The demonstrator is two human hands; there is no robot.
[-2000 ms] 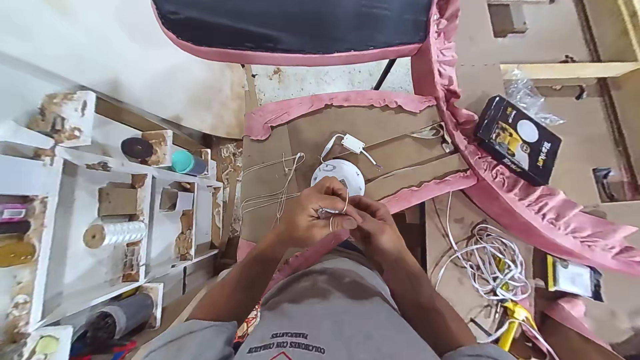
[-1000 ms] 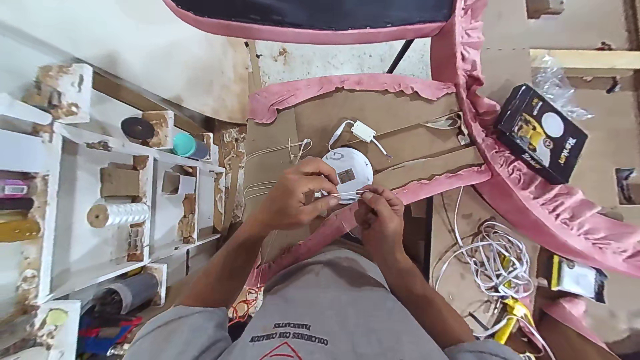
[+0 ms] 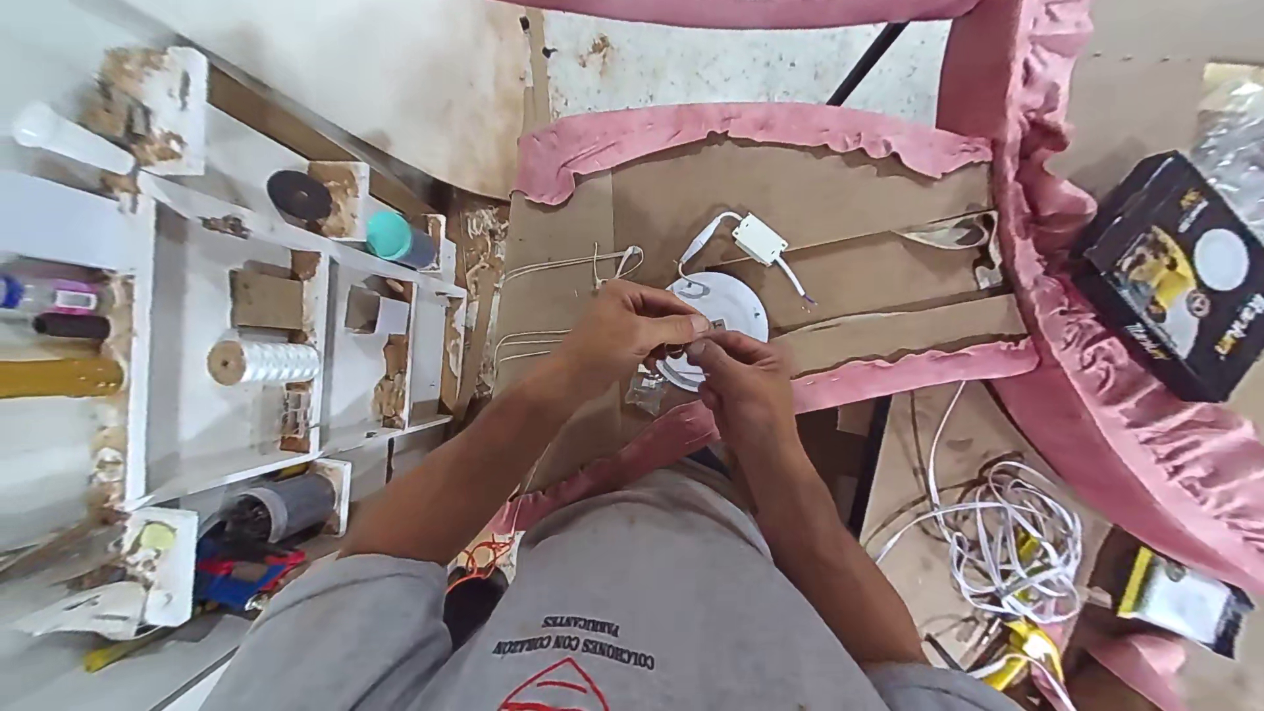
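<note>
My left hand and my right hand meet fingertip to fingertip over a round white lamp panel. Something small is pinched between them, too small to name; in my left fingers it may be a wire end. The panel lies on brown cardboard edged with pink fabric. A white LED driver box with a short lead rests just above the panel and joins it by a cable. A small clear plastic bag lies below my left hand. Thin white wires run over the cardboard to the left.
A white shelf unit with a thread spool and a teal-lidded jar stands at left. Ruffled pink fabric curves down the right. Beyond it lie a black lamp box and a coil of white cable.
My hands, apart with a thin white strand between them one second ago, are now together at the fingertips. The clear bag now shows beside the panel.
</note>
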